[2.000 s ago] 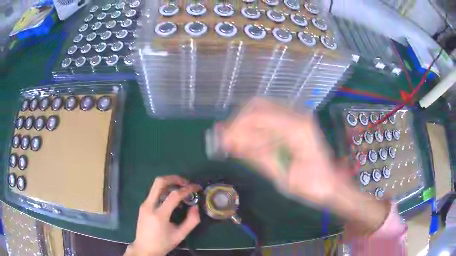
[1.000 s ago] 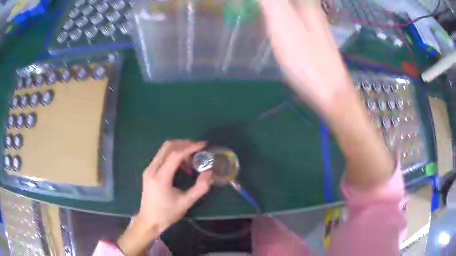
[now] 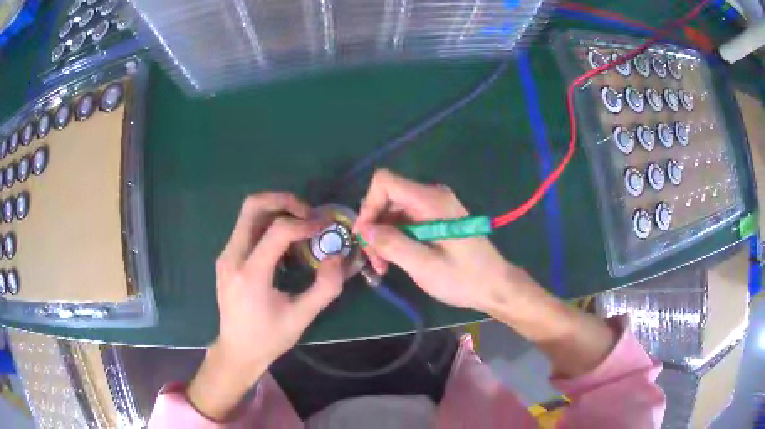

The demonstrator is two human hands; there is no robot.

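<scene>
A coin-sized speaker driver (image 3: 331, 242) with a white centre and silver ring sits over the round brass-and-silver fixture (image 3: 348, 215), which it partly hides. My left hand (image 3: 273, 264) holds the driver between thumb and fingers at its left and lower edges. My right hand (image 3: 444, 255) grips the green test probe (image 3: 449, 228) like a pen. The probe's tip end is at the driver's right edge; whether it touches cannot be told. A red test lead (image 3: 549, 180) runs from the probe to the upper right. The dark blue fixture cable (image 3: 411, 312) loops below the fixture.
The left blister tray (image 3: 141, 209) holds dark-rimmed discs on a brown liner (image 3: 80, 226). The right blister tray (image 3: 606, 243) holds whiter discs. A tall clear tray stack (image 3: 335, 33) stands behind. Blue tape (image 3: 541, 142) crosses the mat. More trays (image 3: 650, 323) are below the bench edge.
My right hand has come down from over the tray stack to the fixture and now holds the green probe. The driver in my left hand now lies over the fixture. The view has shifted.
</scene>
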